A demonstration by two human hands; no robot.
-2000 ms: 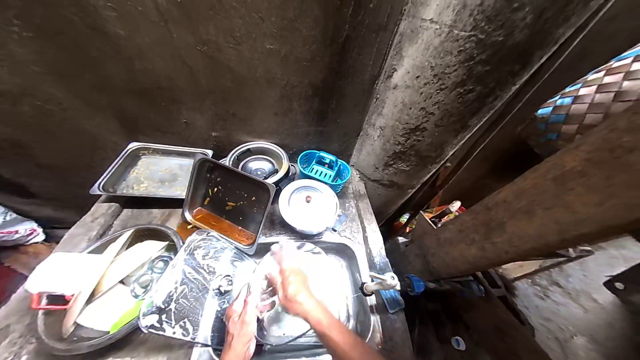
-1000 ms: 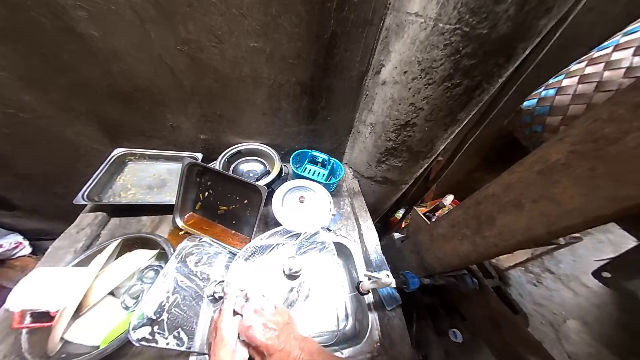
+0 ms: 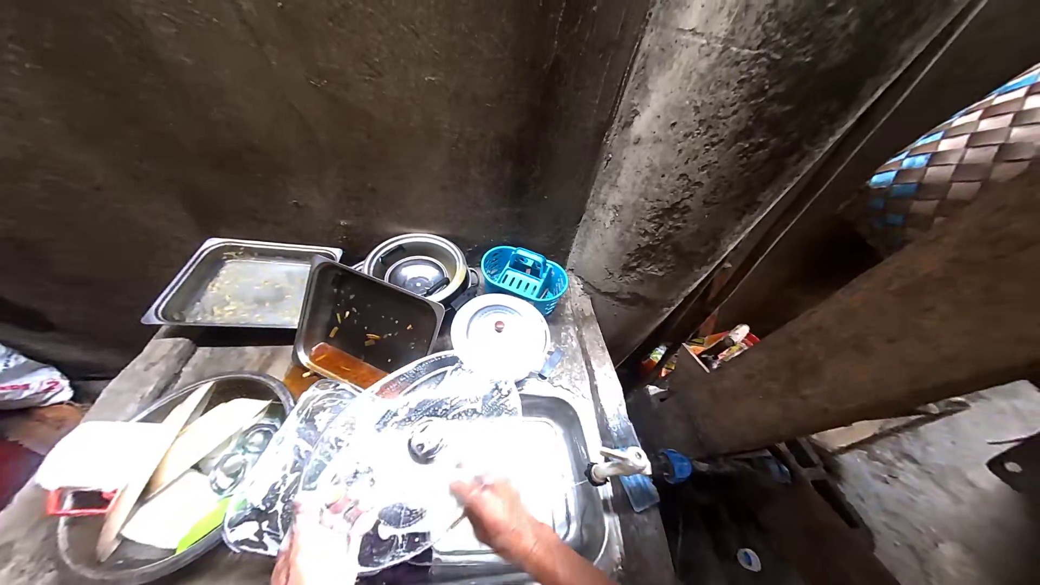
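Observation:
A soapy, clear round lid with a knob is tilted up over the left part of the metal sink. My left hand grips the lid's lower left edge, washed out by glare. My right hand is at the lid's lower right side, blurred, its fingers curled; what it holds cannot be made out. Beside the lid, to its left, lies a suds-covered clear tray or cover.
A basin of utensils stands left. Behind are a metal tray, a dark pan with orange liquid, a round pot, a white lid and a blue basket. A faucet juts at the right.
The clear lid has shifted left and tilted up from over the sink. My right hand has moved right, away from my left hand, since one second ago.

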